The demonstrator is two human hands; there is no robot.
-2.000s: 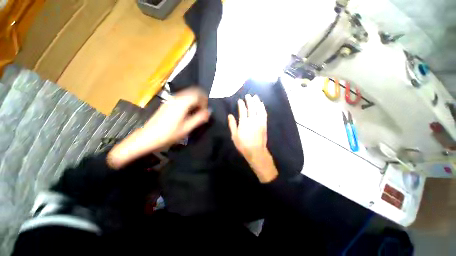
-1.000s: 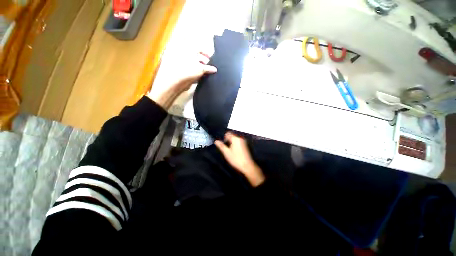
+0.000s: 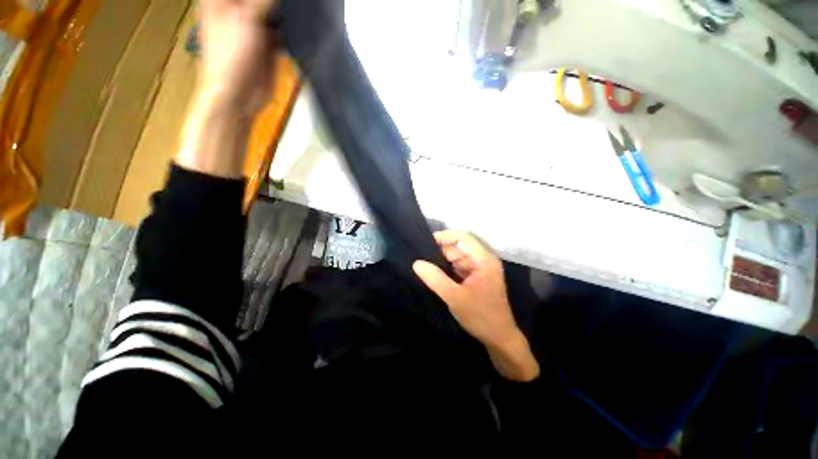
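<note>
A black fabric piece (image 3: 363, 143) is stretched as a long band from the top left down to the lower middle, slightly blurred. My left hand (image 3: 238, 45), partly cut off by the top edge, holds its upper end. My right hand (image 3: 471, 282) grips its lower end between thumb and fingers, near the table's front edge. The cloth is left of the presser foot and needle area (image 3: 491, 70), apart from it. More black cloth lies below and merges with my black clothing.
The white machine bed (image 3: 538, 206) carries blue-handled thread snips (image 3: 641, 177). Scissors with yellow and red rings (image 3: 574, 91) lie near the machine head (image 3: 655, 45). A control panel (image 3: 755, 277) is at the right. Brown cardboard (image 3: 117, 116) and grey quilted cloth (image 3: 81, 296) are at left.
The cloth has left the needle area and is now pulled out long. My left hand has moved up and left with it. My right hand has moved slightly right, still holding the lower end.
</note>
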